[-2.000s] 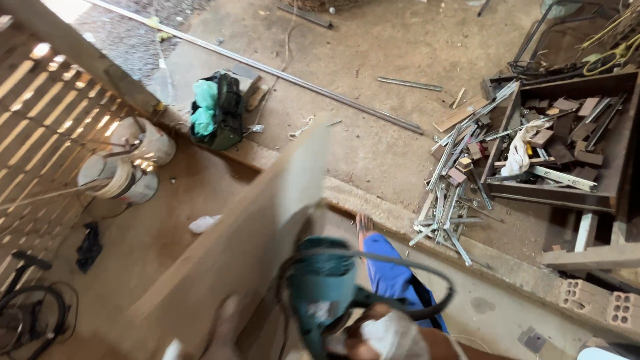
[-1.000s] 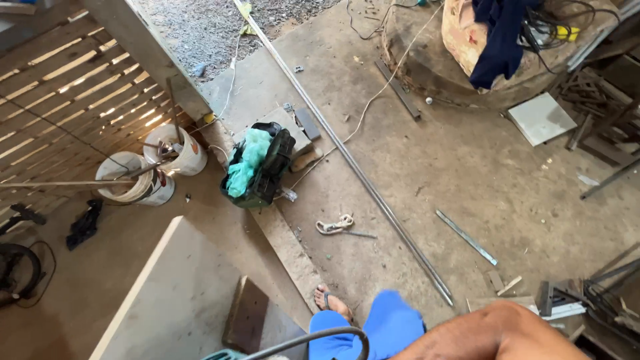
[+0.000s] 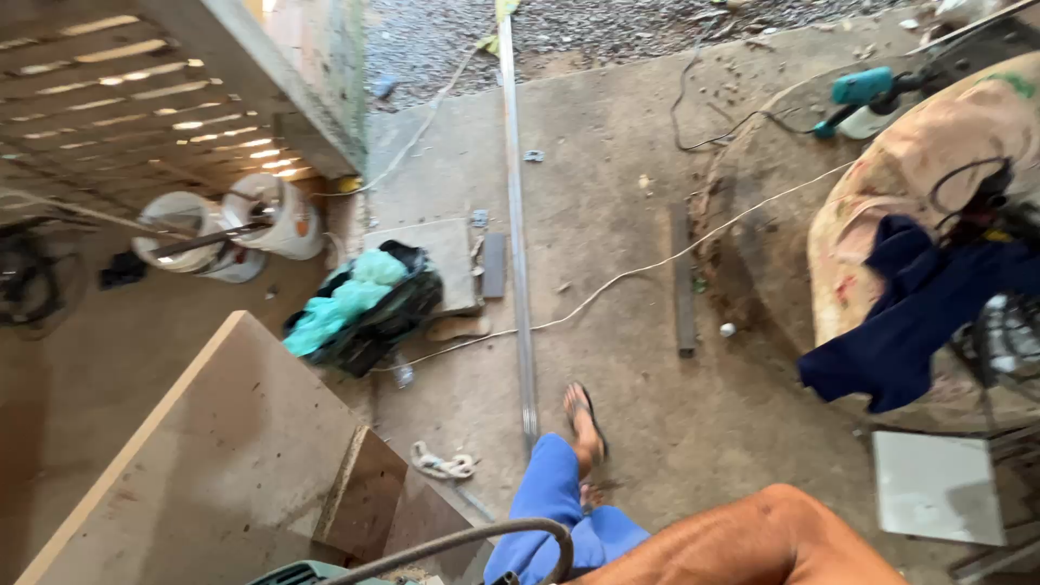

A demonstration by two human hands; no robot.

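Neither of my hands shows; a bare bent arm enters at the bottom right, its hand below the frame. At the bottom edge is the teal housing of a power tool (image 3: 305, 574), with a thick cord (image 3: 455, 536) looping over my blue shorts (image 3: 543, 520). What holds the tool is hidden. A large pale board (image 3: 203, 455) stands tilted at the lower left, with a brown wooden block (image 3: 364, 491) against it. My foot in a sandal (image 3: 587, 418) is on the concrete floor, near the end of a long metal bar (image 3: 517, 244).
A black bag with teal plastic (image 3: 366, 305) lies left of the bar. White buckets (image 3: 276, 219) stand by the slatted wall. A thin cord (image 3: 634, 280) crosses the floor. On the right are a round slab with dark blue cloth (image 3: 934, 301), a teal spray gun (image 3: 863, 85) and a white tile (image 3: 938, 487).
The view has swung right, and the slab with the dark cloth shows more fully. The hands and teal tool seen two seconds ago at the bottom have mostly left view.
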